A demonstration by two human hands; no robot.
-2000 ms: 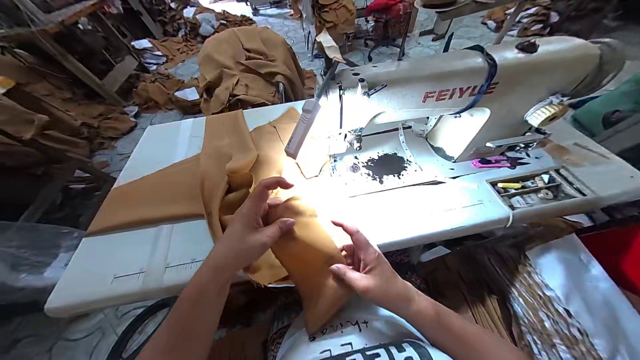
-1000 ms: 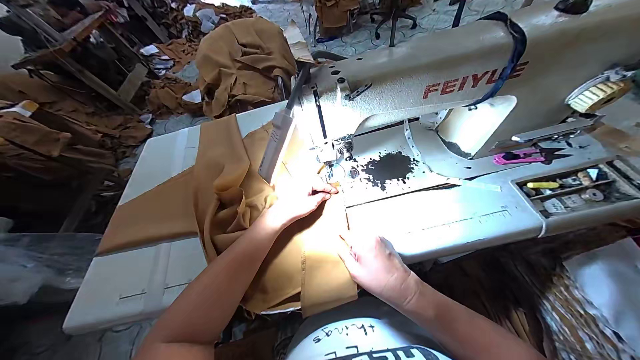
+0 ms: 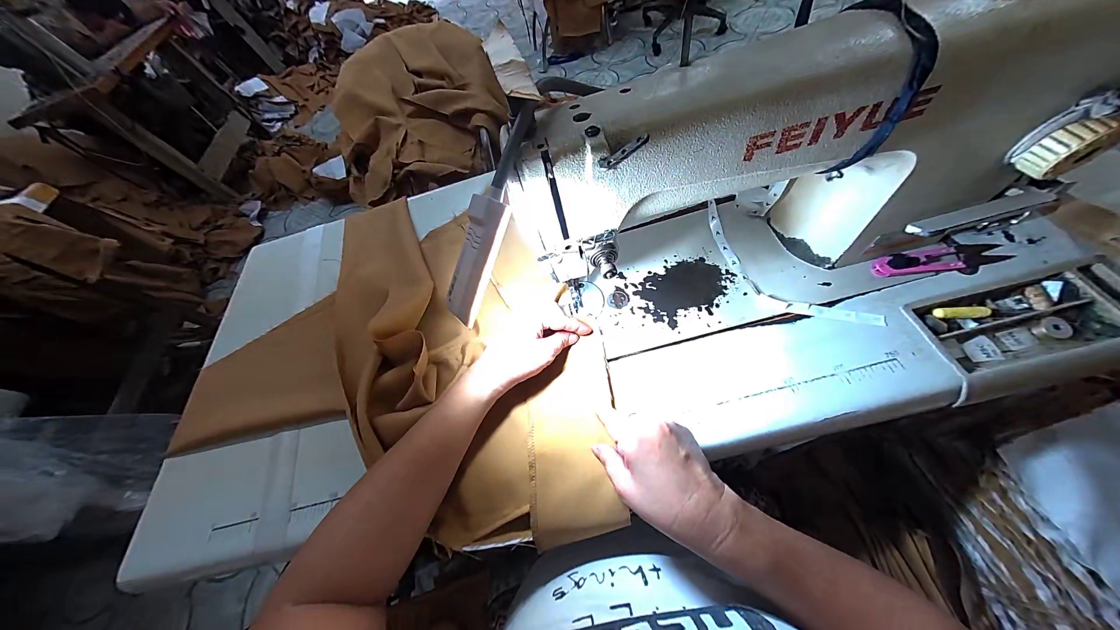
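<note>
Tan fabric (image 3: 569,472) with a stitched seam lies across the white sewing table (image 3: 297,490) and over its front edge. My left hand (image 3: 525,350) rests on this fabric with fingertips close to the presser foot (image 3: 579,293) of a Feiyue sewing machine (image 3: 700,131). Glare hides whether those fingers pinch anything. At the fabric's right edge, nearer my lap, my right hand (image 3: 661,468) has thumb and forefinger on the cloth; its other fingers are curled. A lamp with a pale housing (image 3: 479,254) hangs over the fabric, left of the needle area.
Pink-handled thread snips (image 3: 927,261) lie on the machine bed at the right, beside a compartment tray (image 3: 962,328) with a thread spool and small items. A measuring tape strip (image 3: 787,306) crosses the bed. A heap of tan fabric (image 3: 420,96) stands behind the table.
Two seconds ago both hands were on the fabric farther from the needle; my left hand has moved up to the presser foot. The fabric's front part now lies straighter. The view has shifted closer.
</note>
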